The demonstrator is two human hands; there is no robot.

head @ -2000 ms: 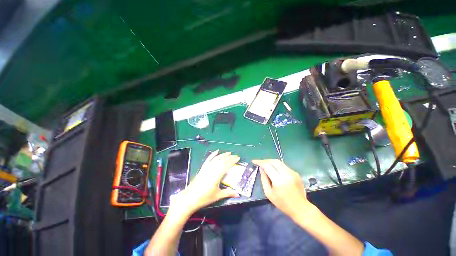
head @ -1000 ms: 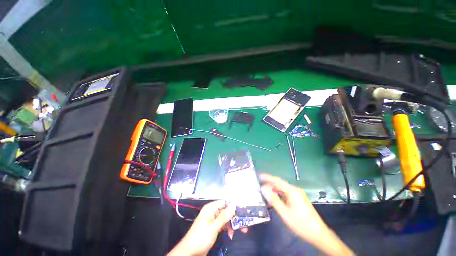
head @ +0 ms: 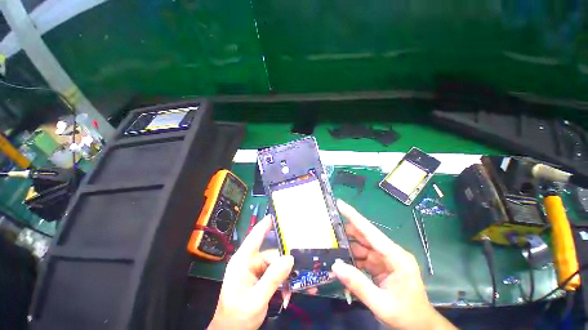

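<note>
The opened smartphone [head: 304, 216] is held upright in front of me, its bright battery with yellow edges facing me. The blue sub-board [head: 311, 279] shows at its lower end. My left hand [head: 251, 277] grips the phone's lower left side, thumb near the bottom corner. My right hand [head: 380, 271] grips the lower right side, thumb on the dark bottom part. The fingers behind the phone are mostly hidden.
Orange multimeter [head: 218, 215] left, beside black foam tray [head: 97, 213] holding a phone [head: 161, 120]. Another opened phone [head: 410, 175], tweezers [head: 423, 241] and blue loose parts [head: 433, 207] lie right. Soldering station [head: 499, 200] and yellow-handled tool [head: 562, 242] stand further right.
The opened phone has come up closer to my face and now hides the intact phone on the mat. Both hands hold its lower sides. The view has shifted left.
</note>
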